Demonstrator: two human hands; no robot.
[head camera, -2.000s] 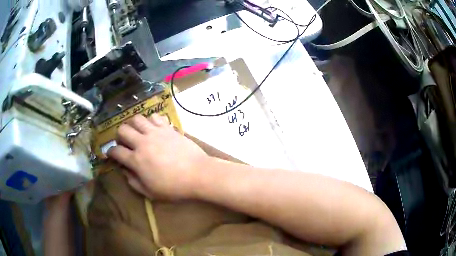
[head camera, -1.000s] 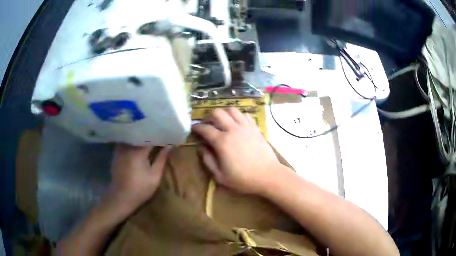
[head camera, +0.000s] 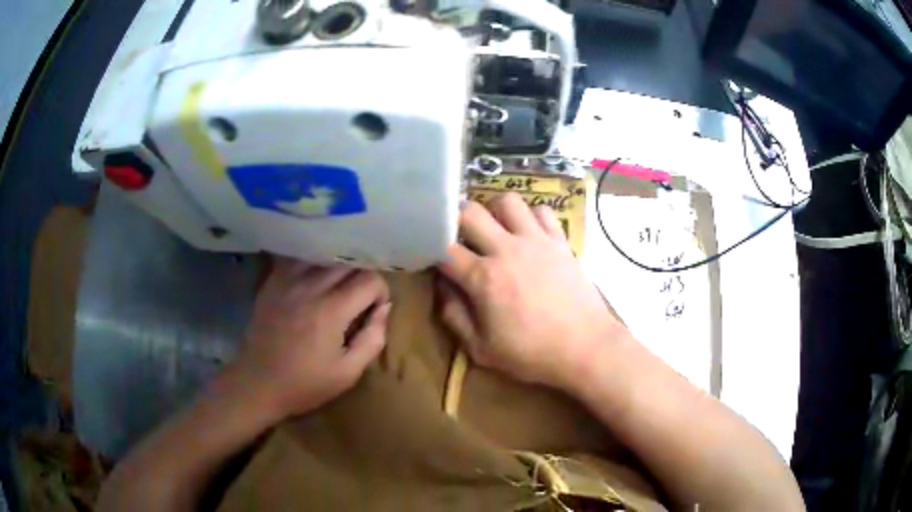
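The brown cloth (head camera: 400, 430) covers the front and runs up under the sewing machine head (head camera: 310, 150). The yellow template clamp (head camera: 575, 215) shows beside the head, partly covered by my right hand (head camera: 525, 290). My right hand lies on the clamp and the cloth's top, fingers bent. My left hand (head camera: 315, 330) is at the cloth's left edge below the head, fingers curled against the cloth; some fingertips are hidden. A pale yellow tape (head camera: 455, 385) runs down the cloth to a bunched thin cord (head camera: 545, 475).
A pink stick (head camera: 630, 171) and a black cord loop (head camera: 655, 268) lie right of the clamp on the white template sheet (head camera: 650, 300) with handwriting. Snips (head camera: 765, 145) lie farther right. A black control panel (head camera: 815, 65) stands back right. A grey metal surface (head camera: 150, 330) is at left.
The view has swung left, so the machine head now sits nearer the middle. My left hand, mostly hidden earlier, now shows fully curled on the cloth. My right hand stays at the clamp.
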